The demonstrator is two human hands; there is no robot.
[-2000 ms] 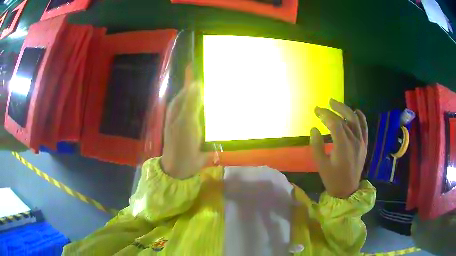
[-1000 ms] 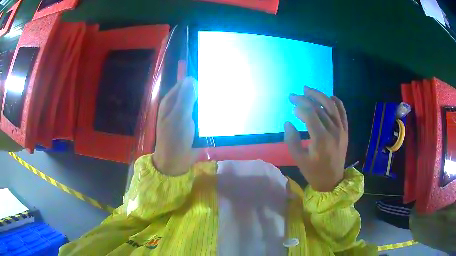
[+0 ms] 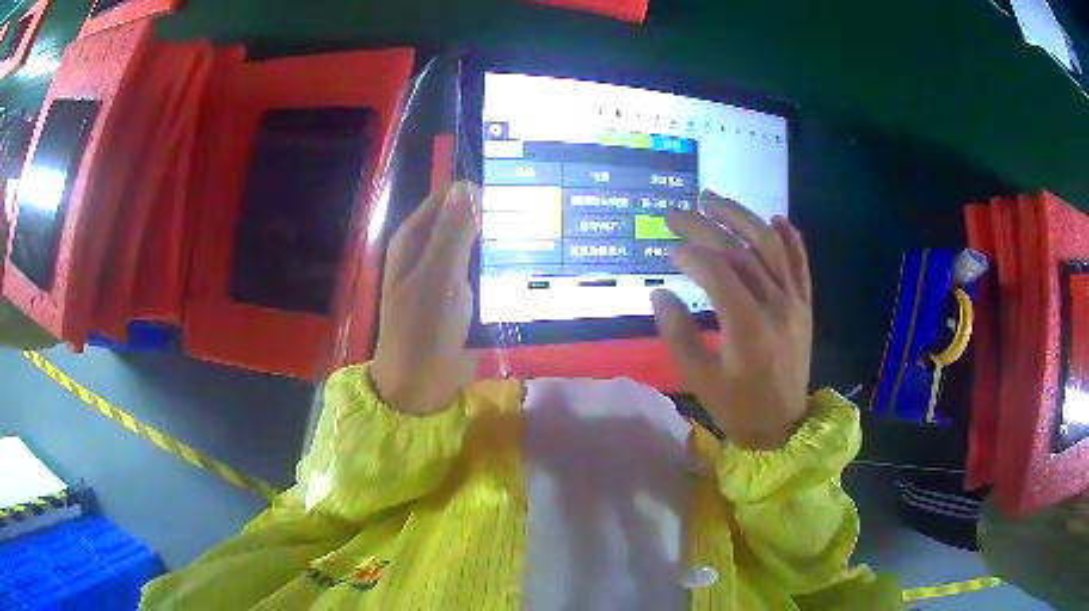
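A tablet (image 3: 597, 292) lies in front of me on a red foam tray (image 3: 597, 362), showing a pale screen with a dark menu window and a small green block. My left hand (image 3: 428, 304) is at the tablet's left edge, fingers together; whether it grips the edge or the film cannot be told. Clear glossy film (image 3: 380, 215) shows streaky glare left of the tablet and over my left sleeve. My right hand (image 3: 746, 322) is over the screen's lower right part, fingers apart and holding nothing. Its fingertips hide part of the menu; touch cannot be told.
Leaning red foam trays (image 3: 149, 203) and dark tablets (image 3: 301, 209) stand at left. A blue tape dispenser (image 3: 908, 334) with a yellow tape roll (image 3: 955, 328) is at right, beside more red trays (image 3: 1001, 346). A blue crate (image 3: 78, 567) is at lower left.
The screen went from yellow to cyan and now shows a menu window. My right hand has moved left over the screen. My left hand stays at the tablet's left edge.
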